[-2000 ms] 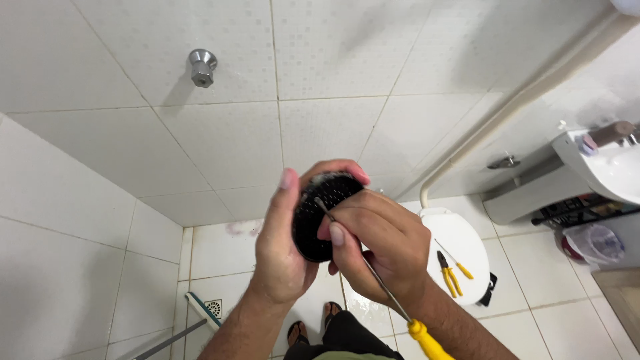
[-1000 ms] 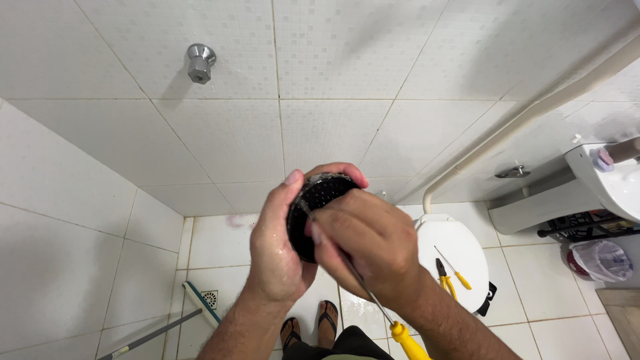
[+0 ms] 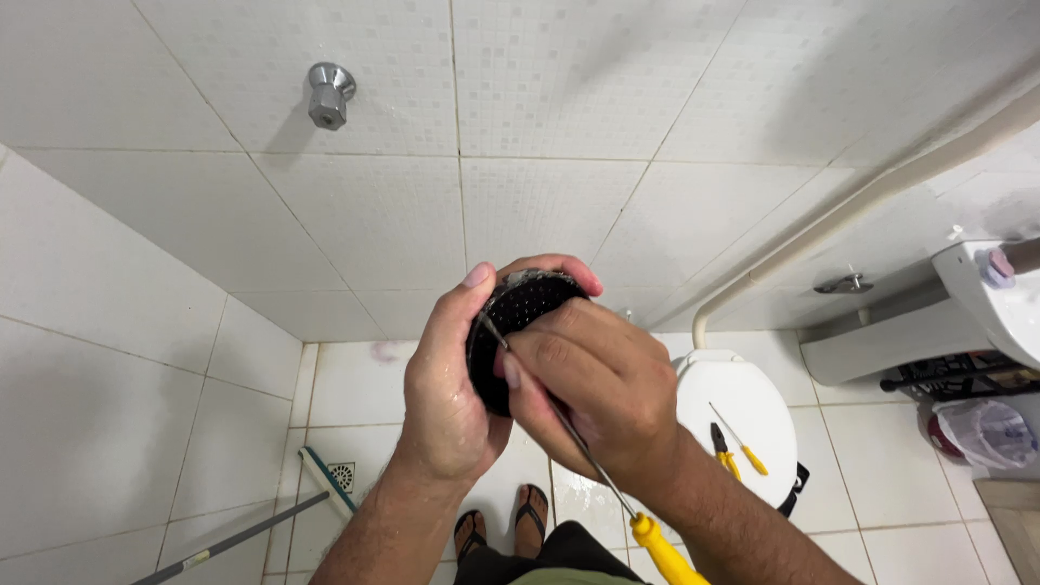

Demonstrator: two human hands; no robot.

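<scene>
My left hand [image 3: 447, 390] grips a round black perforated disc, like a shower head face [image 3: 528, 302], around its left and far edges. Whitish residue shows along the disc's upper rim. In my right hand [image 3: 601, 382] is a long screwdriver [image 3: 597, 463], pinched by its metal shaft near the tip. Its tip rests at the disc's upper left inner edge, and its yellow handle hangs below my right wrist. My right fingers hide the disc's lower right part.
Pliers [image 3: 721, 451] and a second yellow-handled screwdriver [image 3: 743, 443] lie on the white toilet lid [image 3: 768, 398]. A squeegee [image 3: 329, 479] leans near a floor drain [image 3: 343, 475]. A chrome fitting [image 3: 329, 97] juts from the tiled wall. At the right stand a washbasin [image 3: 967, 284] and a lined bin [image 3: 987, 435].
The screwdriver tip, hidden behind my right fingers one second ago, now shows at the disc's upper left edge. Both hands keep their hold.
</scene>
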